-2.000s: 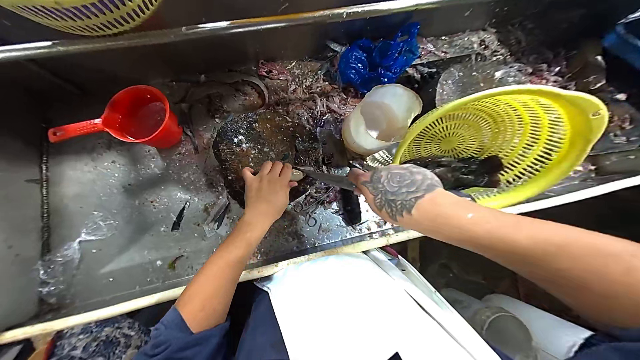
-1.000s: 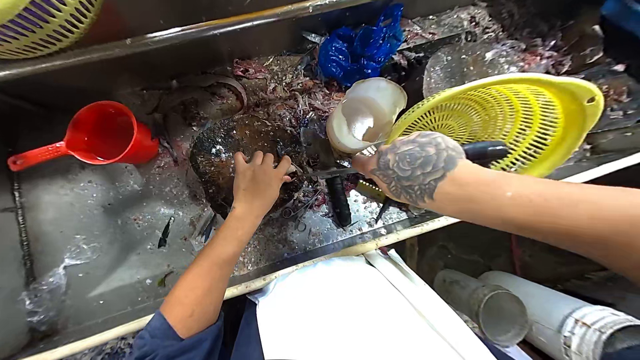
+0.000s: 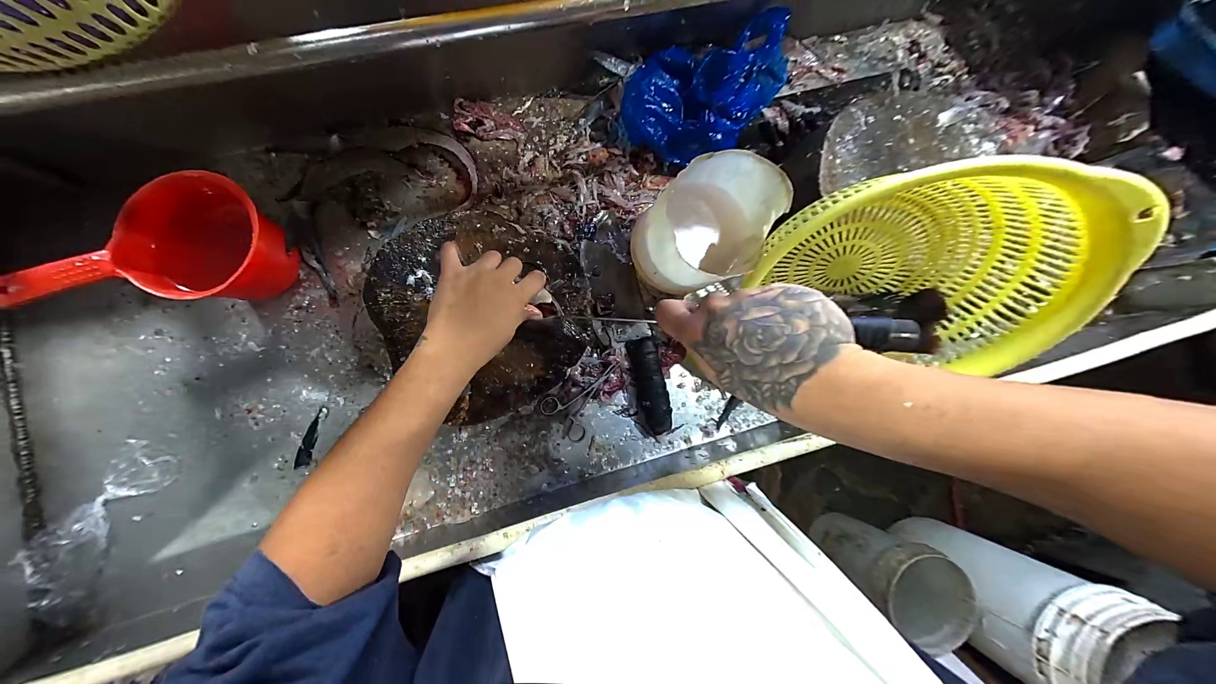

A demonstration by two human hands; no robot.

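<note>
My left hand is over a round, dark chopping block, its fingertips curled on a small pale-and-red piece. My tattooed right hand grips a tool whose narrow metal blade points left towards that piece. Its grip is hidden by the hand. A black handle shows behind the hand; whether it is part of the same tool, I cannot tell. Between the hands lies a wide-bladed knife with a black-wrapped handle. Scissors or similar looped metal handles lie beside the block.
A red plastic dipper stands at left. Behind my right hand are a whitish container and a tilted yellow colander. Reddish scraps and a blue plastic bag lie at the back. The sink's pale front edge runs below my hands.
My left hand has shifted up and left over the block from its lower right side. The narrow blade, hard to make out one second ago, is visible between my hands.
</note>
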